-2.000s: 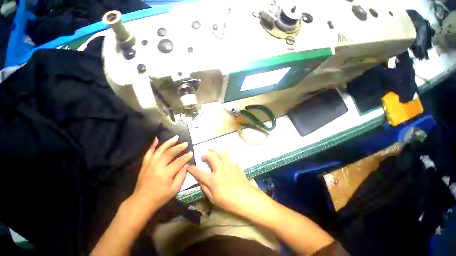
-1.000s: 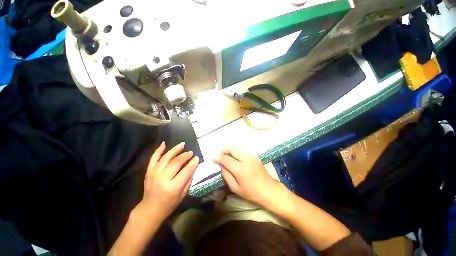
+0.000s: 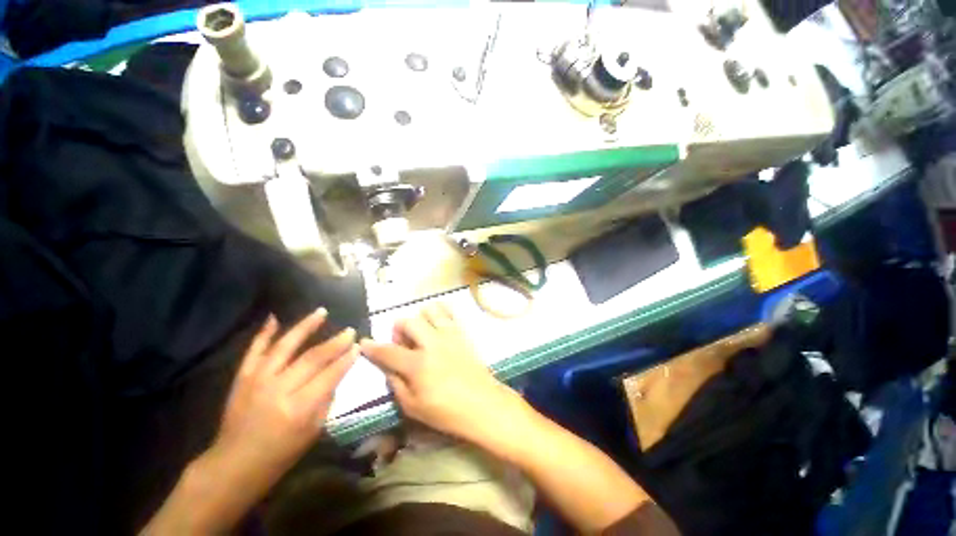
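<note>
A large black cloth [image 3: 115, 241] covers the left of the table and runs under the needle area [image 3: 367, 257] of a cream sewing machine [image 3: 503, 94]. My left hand [image 3: 283, 382] lies flat on the cloth near its right edge, fingers spread. My right hand [image 3: 430, 361] rests on the white table at the cloth's edge, fingers bent, thumb tip beside the cloth close to my left fingertips. Whether it pinches the edge cannot be told. The presser foot is blurred by glare.
Scissors [image 3: 511, 274] and a dark smartphone [image 3: 626, 259] lie right of the needle. An orange-yellow block [image 3: 779, 260] is farther right. Cardboard [image 3: 671, 398] and black cloth [image 3: 744, 440] are below the table's green edge [image 3: 629, 325]. A blue tray edge [image 3: 157, 37] is behind.
The camera view has shifted, showing more of the machine's top. My right hand, apart from the cloth edge a second ago, is now close to it and to my left fingertips.
</note>
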